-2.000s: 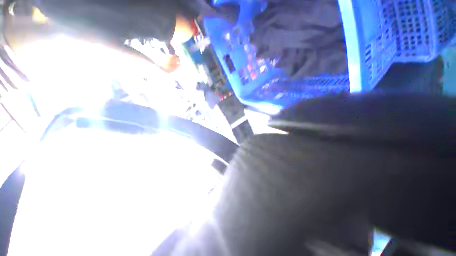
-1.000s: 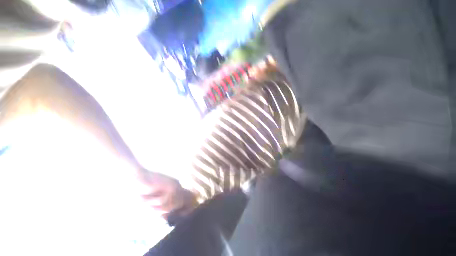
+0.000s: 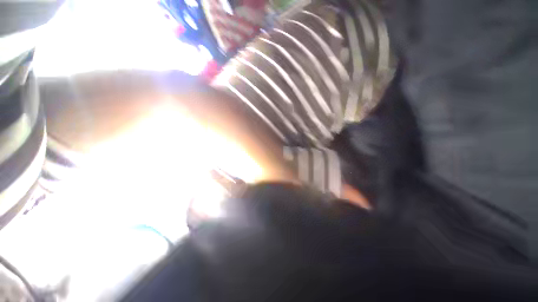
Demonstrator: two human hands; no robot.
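The view is blurred, tilted and strongly overexposed. A bare forearm (image 3: pixel 236 127) runs from a striped sleeve (image 3: pixel 20 138) at the left edge towards the centre; whose arm it is cannot be told. Its far end meets dark cloth (image 3: pixel 283 242), and any hand there is hidden. A small pale shape, possibly fingers, shows at the edge of the dark cloth. Striped cloth (image 3: pixel 307 76) is bunched at the upper centre. Neither of my hands can be clearly made out, nor anything held.
Grey fabric (image 3: pixel 478 112) fills the right side. A red-and-white patterned thing (image 3: pixel 236 23) and a blue thing (image 3: pixel 192 17) show at the top. A glaring white area lies at the left, with a thin dark line at the lower left corner.
The view has shifted again. The blue crate seen two seconds ago is no longer recognisable. The forearm now crosses nearer the centre, and the striped cloth sits higher and looks larger.
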